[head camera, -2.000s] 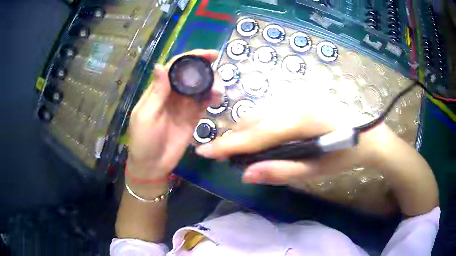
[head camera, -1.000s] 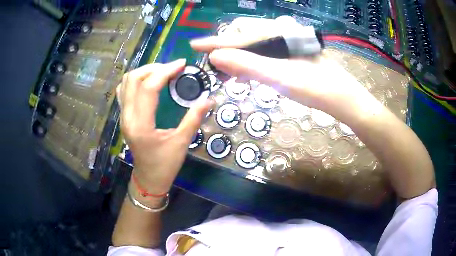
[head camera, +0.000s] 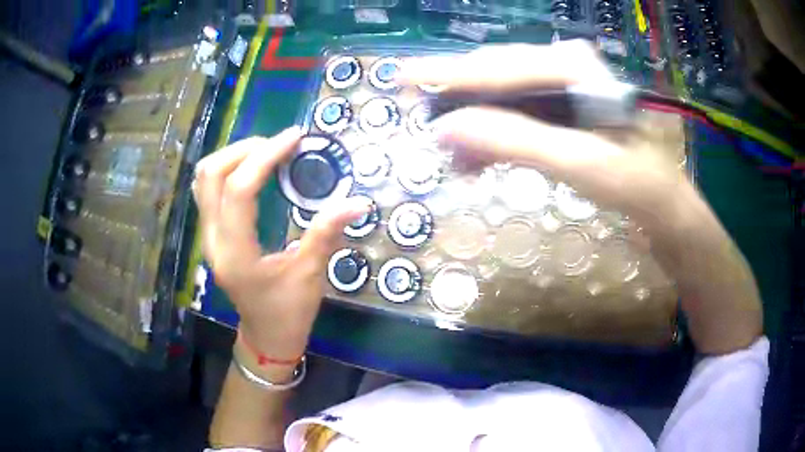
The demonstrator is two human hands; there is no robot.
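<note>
My left hand [head camera: 269,238] holds a round lens unit [head camera: 314,173] between thumb and fingers, over the left edge of the blister tray [head camera: 565,309]. Its pale ring and dark centre face up. My right hand [head camera: 547,132] is blurred over the tray's upper part. It holds the dark pen-like tool [head camera: 521,106], with a pale collar [head camera: 605,104] at the rear; its tip is hidden or blurred. Several ringed units sit in the tray's left pockets, such as one at the front [head camera: 399,280]. Strong glare covers the middle.
A supply tray [head camera: 124,238] at the left has black units along its outer edge. Trays of small black parts [head camera: 609,19] lie at the far side. Red and black leads [head camera: 706,119] run off right. Yellow tape [head camera: 231,132] crosses the green mat.
My right hand has lifted off the tray's near-left area and moved right, away from the held unit. My left hand has turned the unit ring side up. The view has shifted.
</note>
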